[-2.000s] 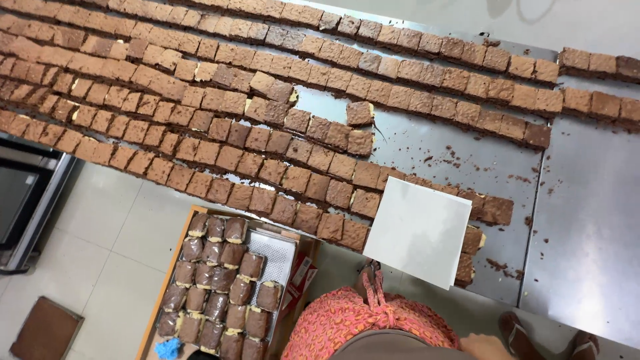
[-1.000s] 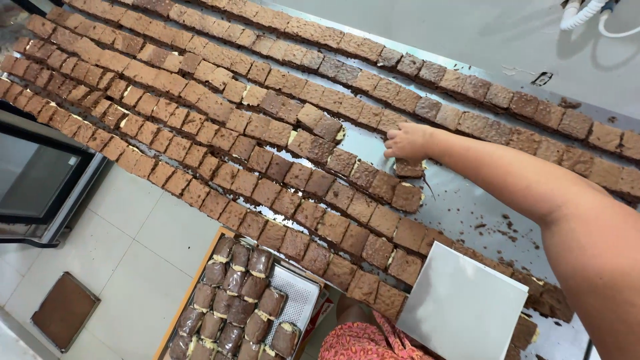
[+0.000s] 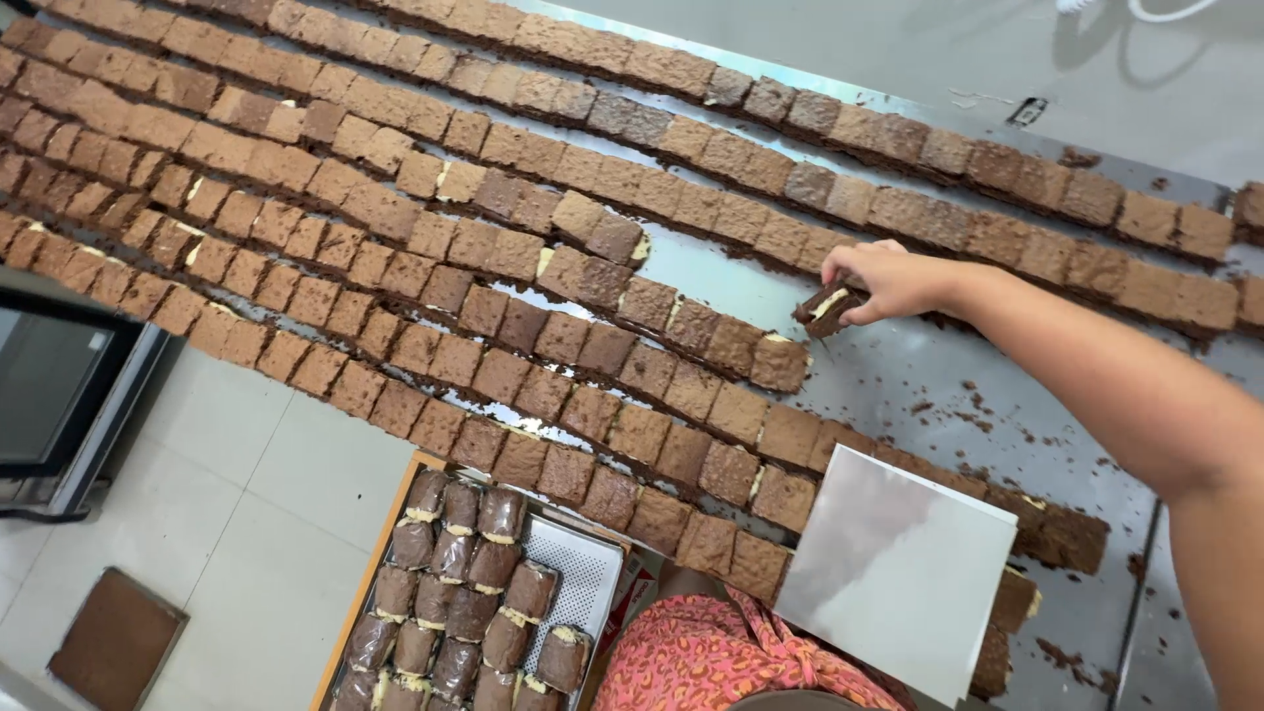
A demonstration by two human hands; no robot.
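My right hand (image 3: 881,283) grips a cream-filled chocolate cake piece (image 3: 831,306) between thumb and fingers, tilted so that its pale filling shows. It is just above the metal table (image 3: 894,370), right of the end of a row of cut chocolate cake pieces (image 3: 778,363). More long rows of such pieces run diagonally over the table. A stack of clear plastic sheets (image 3: 894,568) lies over the near rows, below my right forearm. My left hand is out of view.
Wrapped cake pieces (image 3: 469,617) fill much of a perforated tray (image 3: 571,565) below the table's near edge. Crumbs (image 3: 973,405) are scattered on the metal. A dark oven-like appliance (image 3: 59,385) stands at the left, and a brown slab in a pan (image 3: 117,637) is on the tiled floor.
A second ago my right hand was on a piece at the gap between the rows; now it holds the piece tilted, filling showing. Two seconds ago no hand was over the rows.
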